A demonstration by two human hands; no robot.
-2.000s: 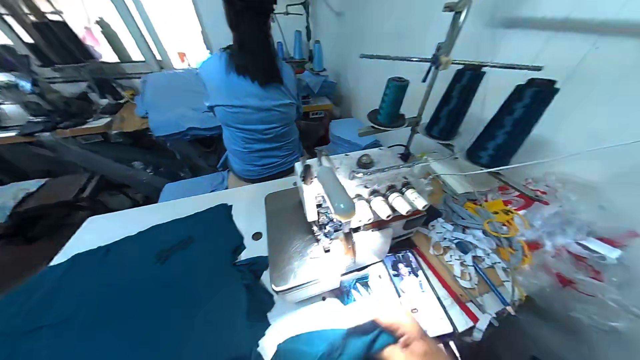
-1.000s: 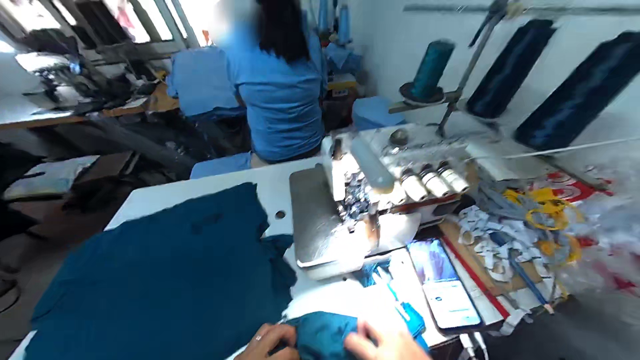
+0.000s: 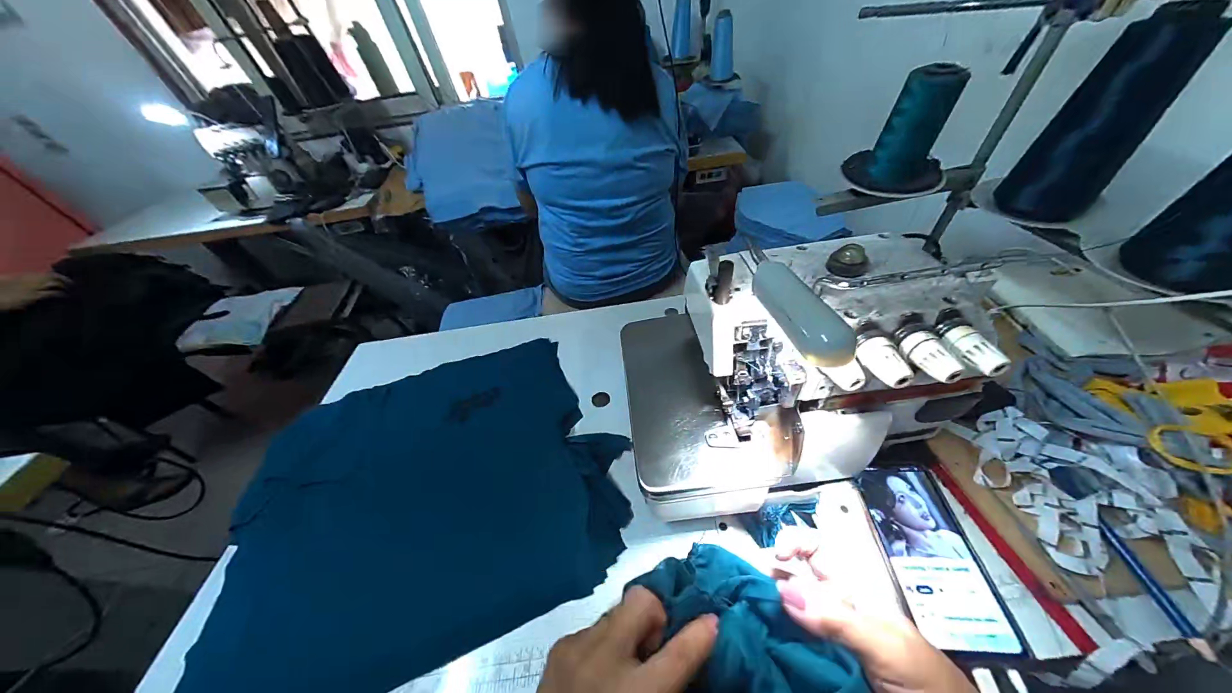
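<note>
My left hand [image 3: 630, 645] grips a bunched piece of teal fabric [image 3: 746, 616] at the bottom of the view. At the fabric's right side is my right hand [image 3: 847, 616], its thumb and fingers spread apart near the upper edge; whether it pinches the cloth is not plain. Just beyond both hands stands an overlock sewing machine [image 3: 756, 356] with a shiny metal plate [image 3: 674, 414]. A large flat piece of dark teal fabric [image 3: 423, 520] lies to the left on the white table [image 3: 520, 332]. A lit smartphone [image 3: 938, 558] lies right of my right hand.
Thread cones [image 3: 910, 130] stand at the upper right. Cut fabric scraps [image 3: 1049, 491], yellow-handled scissors [image 3: 1184, 423] and a blue pen [image 3: 1145, 573] lie at the right. A person in a blue shirt [image 3: 602, 173] sits beyond the table. Another sewing machine [image 3: 245, 159] stands at the back left.
Both hands are now at the small teal piece, which is more bunched up than one second ago. Two seconds ago only one hand was in view on it.
</note>
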